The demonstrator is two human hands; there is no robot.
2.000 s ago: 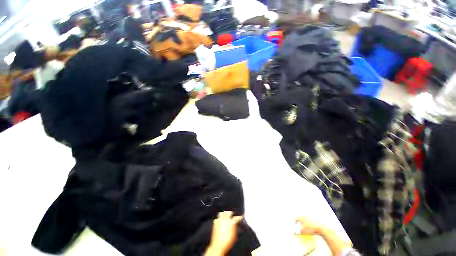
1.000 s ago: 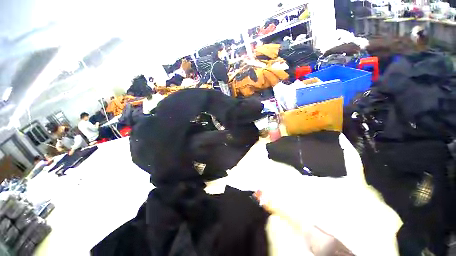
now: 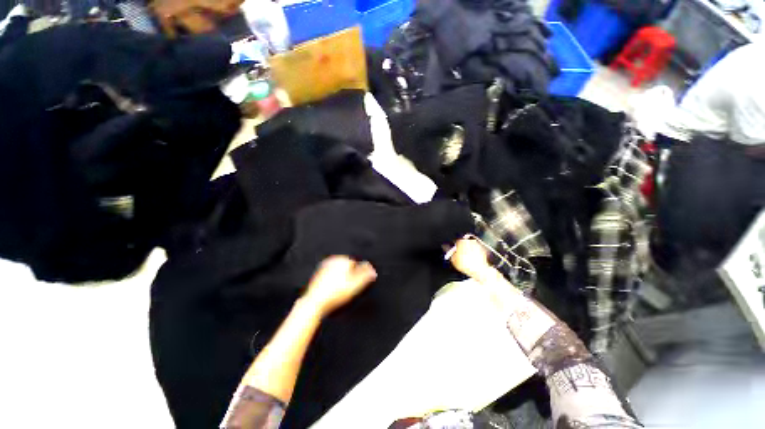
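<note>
A large black garment (image 3: 252,285) lies spread over the white table (image 3: 419,360) in front of me. My left hand (image 3: 340,282) rests on its middle with fingers curled into the cloth; the fingertips are hard to see. My right hand (image 3: 471,255) is at the garment's right edge, fingers closed, with a small white stick-like thing (image 3: 451,251) at the fingertips. Whether it also pinches the cloth is unclear. No template can be made out.
A black garment heap (image 3: 109,167) lies at the left. Black garments with plaid parts (image 3: 512,219) are heaped at the right. Behind stand a brown cardboard box (image 3: 323,65) and blue crates (image 3: 570,59). A red stool (image 3: 646,54) and a white-clothed person (image 3: 721,96) are at upper right.
My view has tilted back down from the room to the table. The garment now reaches farther back and right, covering more tabletop. Both hands are now farther forward at the cloth.
</note>
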